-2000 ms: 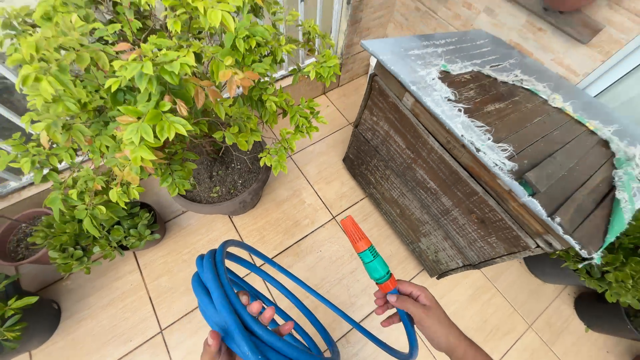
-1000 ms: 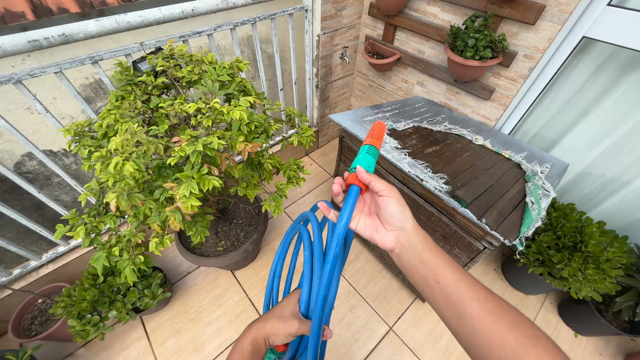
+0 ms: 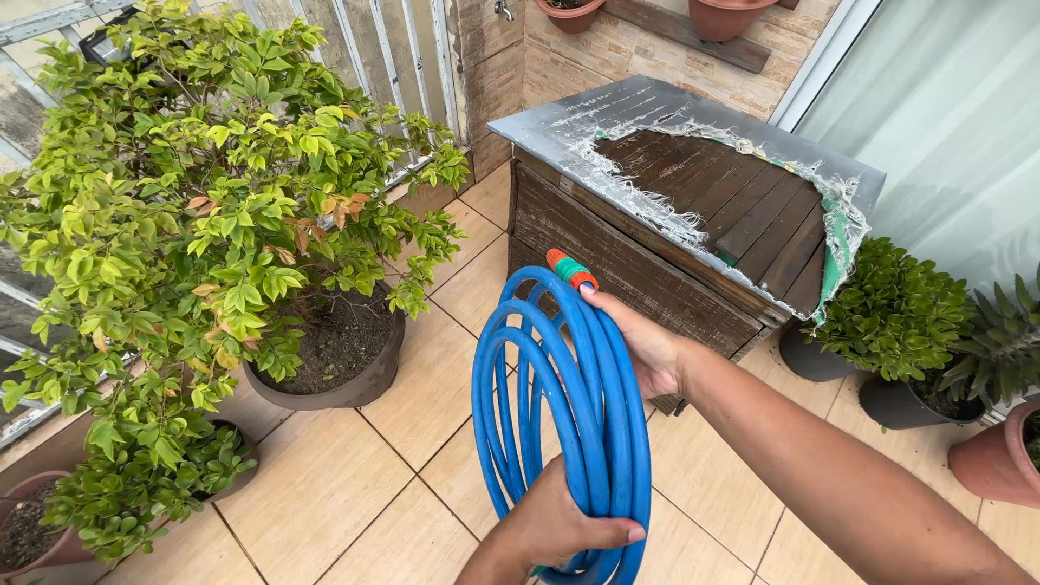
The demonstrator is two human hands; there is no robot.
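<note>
A coiled blue garden hose [image 3: 597, 406] hangs in front of me, above the tiled floor. My left hand [image 3: 561, 520] grips the lower part of the coil, its thumb across the loops. At the coil's upper right, my right hand [image 3: 642, 341] is on the hose end, just behind the orange and green spray nozzle [image 3: 572, 270]. The coil hides part of the right hand's fingers. The nozzle points up and away from me, toward the dark wooden box.
A wooden box [image 3: 617, 252] with a torn grey cover [image 3: 577, 122] stands beyond the hose. To the left, a leafy shrub grows in a large brown pot [image 3: 357, 390] by a metal railing [image 3: 382, 49]. Potted plants [image 3: 886, 309] stand at right; a tap [image 3: 504, 10] is on the wall.
The hose coil, held low at the left two seconds ago, is now raised upright in view. My right hand has brought the nozzle end against the top of the coil.
</note>
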